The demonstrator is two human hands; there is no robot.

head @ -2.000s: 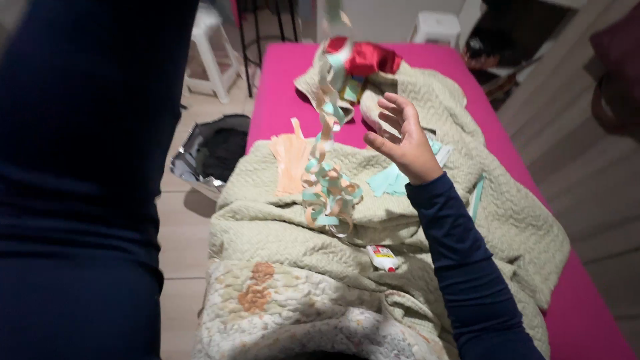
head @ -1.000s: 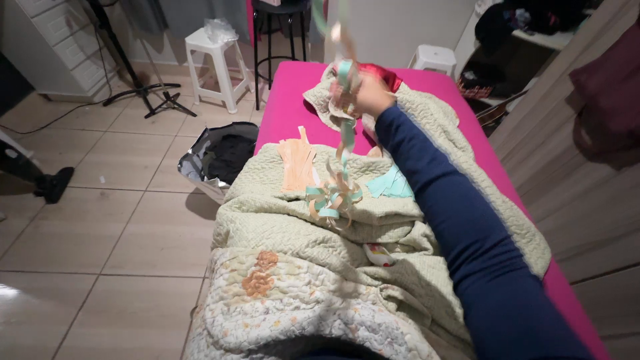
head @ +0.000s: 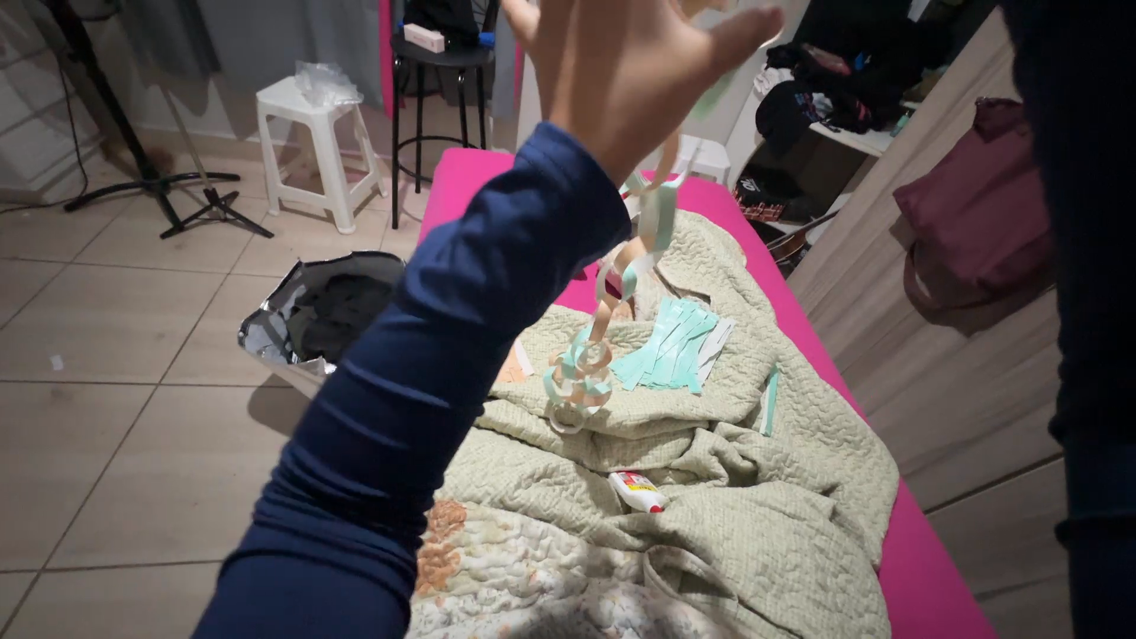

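Note:
My left hand is raised at the top of the view, back toward me, with thumb and little finger spread; its other fingertips are cut off. Behind and beside it hangs a chain of peach and mint paper rings, its lower rings bunched over the quilt. My right arm's dark sleeve rises along the right edge, its hand out of view. Mint paper strips lie on the green quilt, and peach strips are partly hidden behind my left sleeve. A small white glue bottle lies nearer me.
The quilt lies on a bright pink surface. An open bag with dark contents stands on the tiled floor at left, before a white stool and a black stool. A maroon bag hangs at right.
My right hand, earlier at the chain, has left the view as that arm rose on the right. My left arm now reaches across from the lower left, its hand near the chain.

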